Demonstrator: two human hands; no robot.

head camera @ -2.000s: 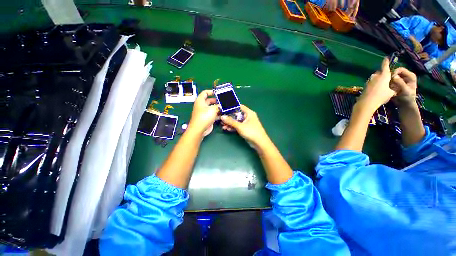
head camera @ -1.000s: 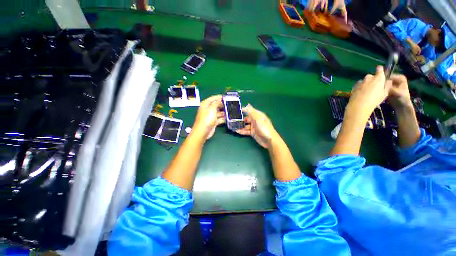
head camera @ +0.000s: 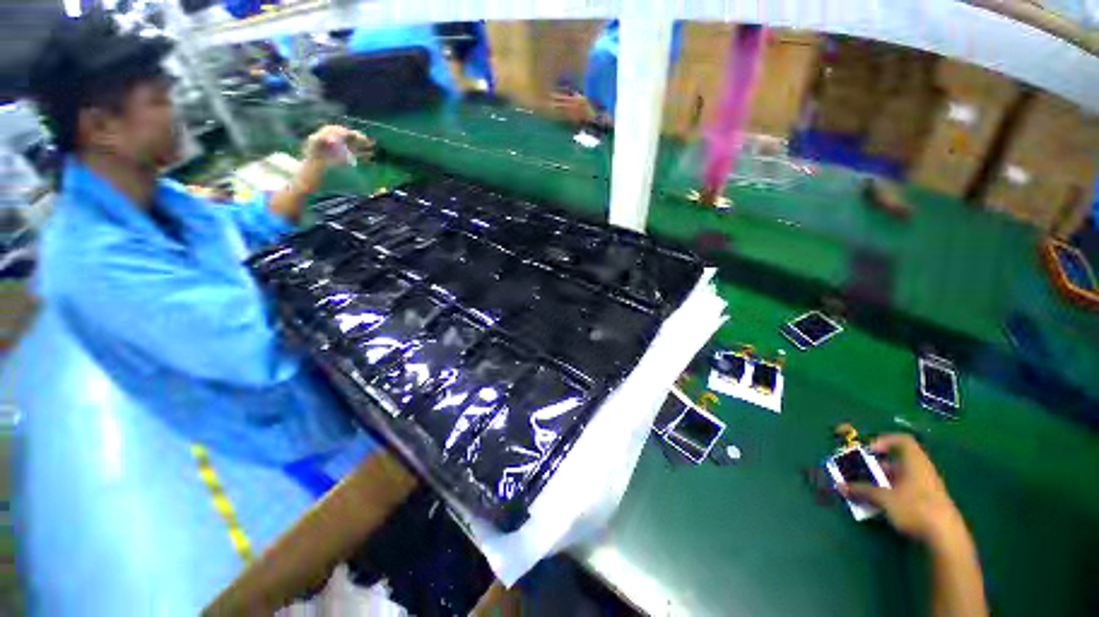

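My right hand (head camera: 918,492) grips the right edge of an LCD module (head camera: 858,474) with a white border and gold tail, low over the bench at the lower right. My left hand is not in view. A phone-shaped part (head camera: 938,383) with a pale border lies above my right hand. Paired modules on a white backing (head camera: 750,378) and two more screens (head camera: 692,430) lie to the left. A single screen (head camera: 812,329) lies behind them.
A large glossy black tray stack (head camera: 482,313) with white sheets (head camera: 627,464) fills the middle left. A person in a blue smock (head camera: 157,289) stands beyond it. A white post (head camera: 639,121) rises behind. An orange-edged box (head camera: 1069,270) is at far right.
The view has swung left. The phone-shaped part held in both hands is now on the bench. My right hand holds a module with a gold tail, and my left hand has gone out of view.
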